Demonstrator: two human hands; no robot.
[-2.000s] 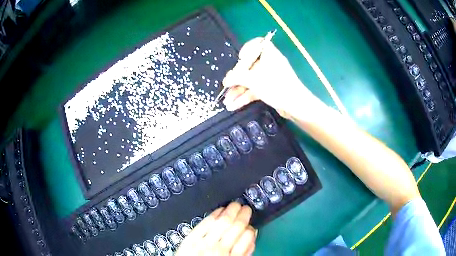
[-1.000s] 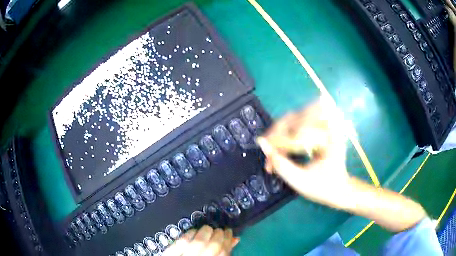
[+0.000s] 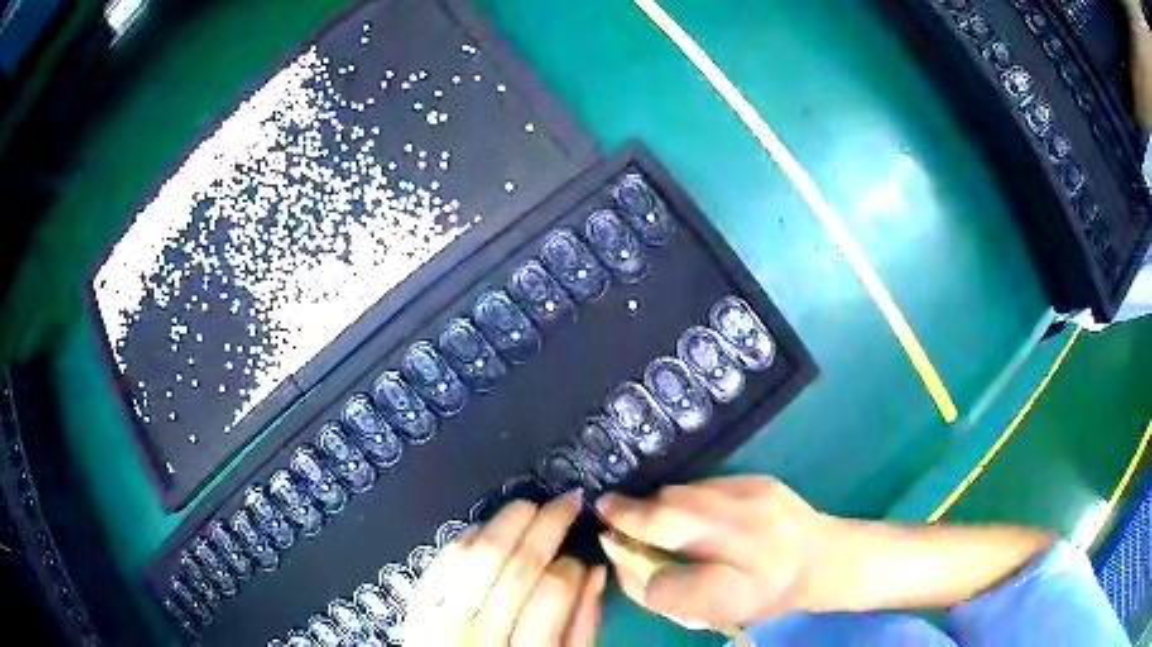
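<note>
A long black workpiece tray (image 3: pixel 417 499) holds two rows of glossy oval workpieces (image 3: pixel 512 326). One white speck (image 3: pixel 633 305) lies on its plain centre strip. The loose-parts tray (image 3: pixel 190 331), scattered with small white parts (image 3: pixel 366 268), lies beside it at the upper left. My left hand (image 3: pixel 512 581) rests over the lower row, fingers bent at the tray's near edge. My right hand (image 3: pixel 714 544) is next to it, thumb and fingertips together at the same row. The fingertips nearly meet. A thin tool shows faintly under my right hand; what the fingertips touch is hidden.
The trays lie on a shiny green surface (image 3: pixel 859 139) with a straight yellow tape line (image 3: pixel 809 190). Neighbouring workpiece trays (image 3: pixel 1074 164) stand at the right edge, and a dark tray shows at the left edge. Part of another person shows at the far right.
My right hand has moved from the white parts, across the upper row, down to my left hand. A white speck has appeared on the centre strip. The view has shifted, moving the trays up and left.
</note>
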